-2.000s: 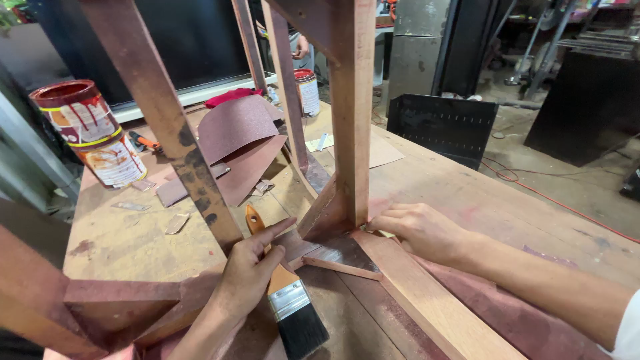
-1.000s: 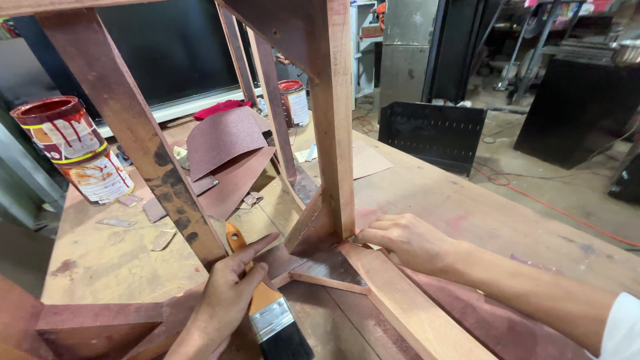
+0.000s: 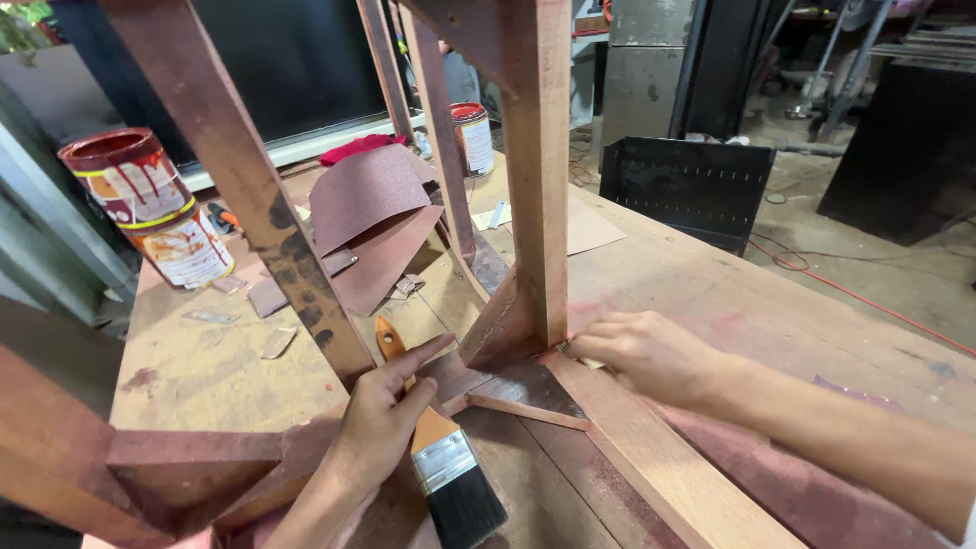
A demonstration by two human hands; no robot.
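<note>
My left hand (image 3: 385, 415) holds a flat paintbrush (image 3: 446, 450) by its orange wooden handle, black bristles pointing down toward me, index finger extended. The hand is beside the lower joint of a wooden furniture frame (image 3: 541, 191). My right hand (image 3: 637, 351) pinches a small piece, apparently folded abrasive, against the corner where the upright post meets the lower rail (image 3: 648, 450); its fingers mostly hide the piece. A triangular corner block (image 3: 526, 393) lies between the two hands. Reddish dust covers parts of the wood.
Stacked, paint-streaked cans (image 3: 171, 206) stand at the left of the wooden workbench (image 3: 686, 297). Sandpaper sheets (image 3: 374, 206), scraps and a red cloth (image 3: 358, 149) lie behind the frame, near another paint can (image 3: 474, 141). A black metal panel (image 3: 686, 187) stands beyond the bench, with an orange cable on the floor.
My right hand stays at the post's corner, with only a slight shift of its fingers. The brush remains in my left hand.
</note>
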